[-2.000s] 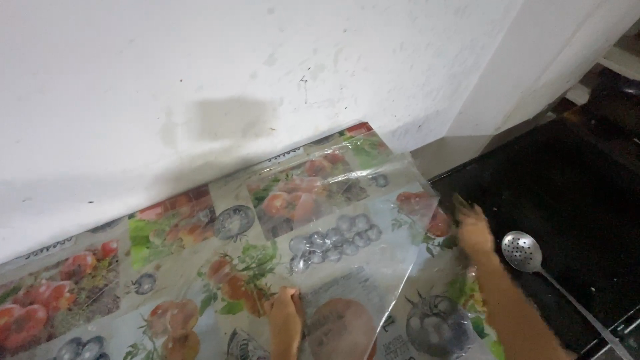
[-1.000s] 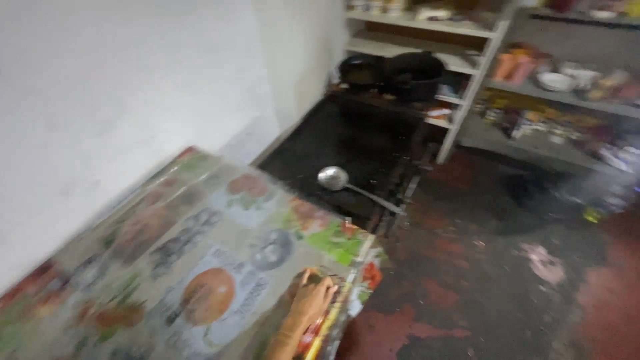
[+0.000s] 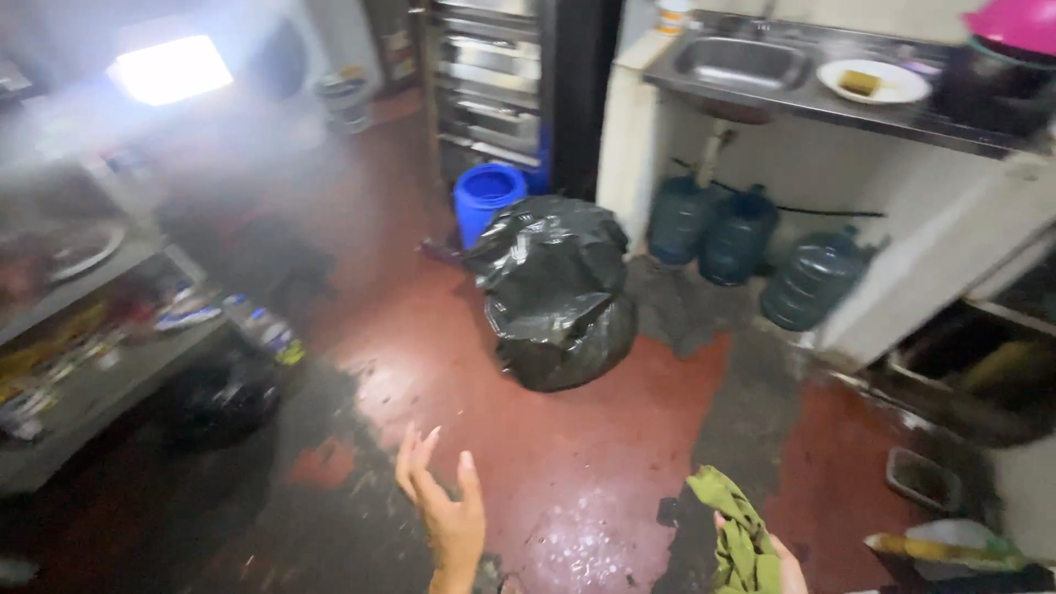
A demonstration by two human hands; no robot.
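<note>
My left hand (image 3: 445, 503) is raised at the bottom centre, fingers apart, holding nothing. To its right, my right hand (image 3: 788, 565) grips a crumpled olive-green cloth (image 3: 742, 532), which partly covers the fingers. Beyond both hands, a large black plastic bag (image 3: 557, 289) stands on the red floor, touched by neither. Directly behind the bag is a blue plastic drum (image 3: 488, 194).
A steel sink (image 3: 742, 62) is set in the counter at upper right, beside a white plate (image 3: 874, 82) with a sponge. Large water bottles (image 3: 738, 235) stand underneath. Shelves (image 3: 124, 355) with goods line the left; a clear plastic container (image 3: 924, 478) lies at lower right.
The view has swung away from the fruit-printed table cover and the skimmer to the floor and sink. My hands are off the cover, and the green cloth now shows in my right hand.
</note>
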